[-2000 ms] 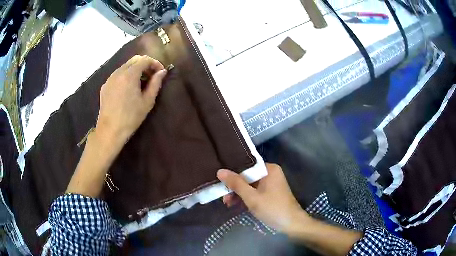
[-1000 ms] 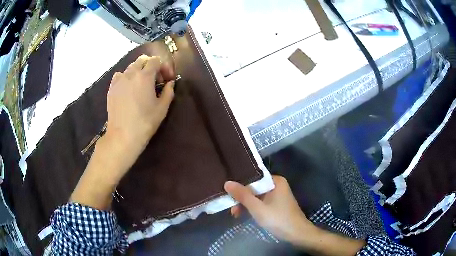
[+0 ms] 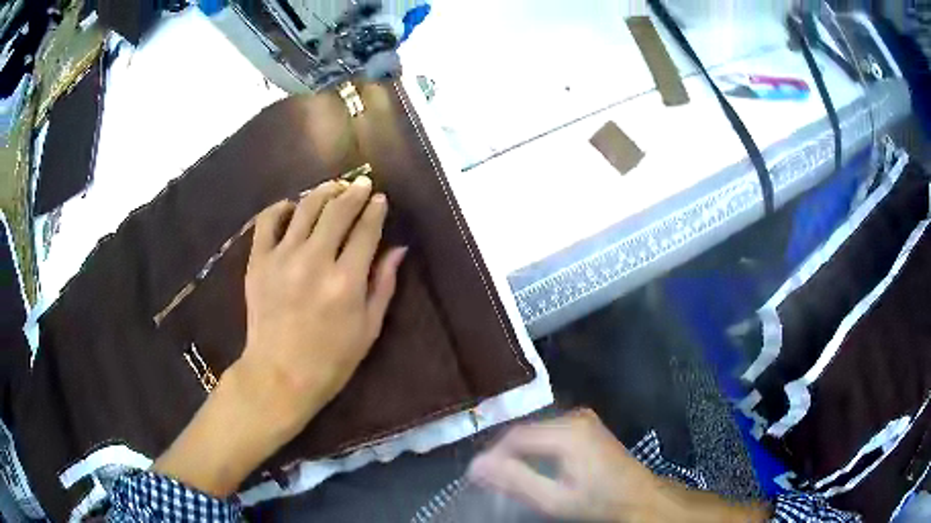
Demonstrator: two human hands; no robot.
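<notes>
A dark brown garment panel (image 3: 429,317) with white strips along its edges lies on the white table, its upper end under the machine head (image 3: 352,46). The brass-coloured presser foot (image 3: 351,99) rests at the cloth. A slanting pale line (image 3: 204,271) runs across the cloth to my left fingertips. My left hand (image 3: 316,276) lies flat on the panel, fingers slightly apart, holding nothing. Pale thread-like marks (image 3: 201,368) show left of my left wrist. My right hand (image 3: 556,465) is blurred, just below the panel's near edge and apart from it; its grip is unclear.
A brown strip (image 3: 658,61) and a small brown square (image 3: 617,147) lie right of the needle. A red-and-blue tool (image 3: 766,86) lies by a black strap (image 3: 730,117). Ruler markings (image 3: 653,230) run along the front edge. More white-edged brown panels (image 3: 858,306) hang at right.
My left hand has unpinched and spread flat on the cloth, uncovering the slanting line. My right hand has let go of the panel's near corner and moved down.
</notes>
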